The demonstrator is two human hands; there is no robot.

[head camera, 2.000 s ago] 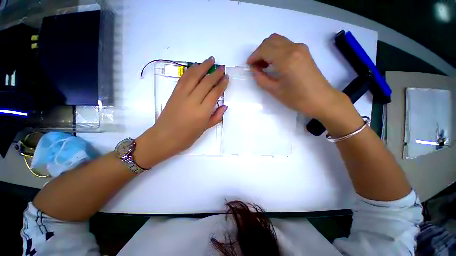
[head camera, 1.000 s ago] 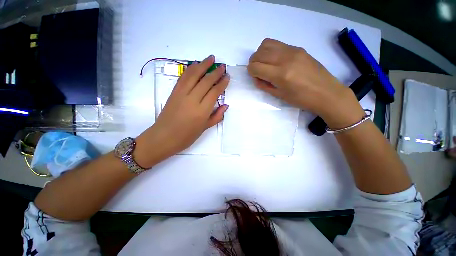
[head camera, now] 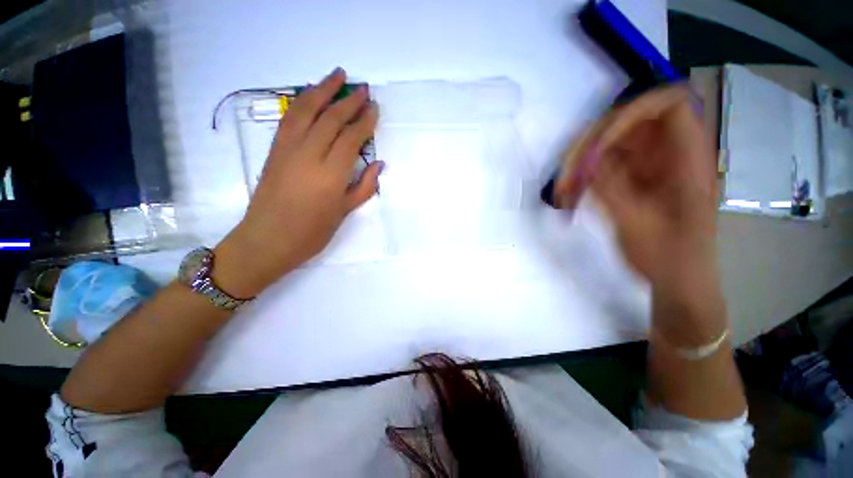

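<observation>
A white tray (head camera: 449,177) lies on the white work sheet, its right part uncovered. My left hand (head camera: 313,173) lies flat over its left part, fingers spread across the top edge. A green circuit board (head camera: 351,91) shows at the fingertips, with a silver-yellow battery (head camera: 268,107) left of it. A thin dark lead wire (head camera: 229,96) curls out at the left. My right hand (head camera: 645,168) is raised right of the tray, blurred, fingers curled. A faint clear blur hangs below it; whether it holds film cannot be told.
The blue dust-removal roller (head camera: 636,39) with black handle lies at upper right, partly behind my right hand. A clear screen holder (head camera: 154,149) with black screens (head camera: 84,131) stands left. A light blue face mask (head camera: 98,299) lies below it. White units (head camera: 769,140) lie on cardboard at right.
My right hand has moved from the tray's top edge to the right, near the roller handle. My left hand stays on the tray. The whole view has shifted and tilted slightly.
</observation>
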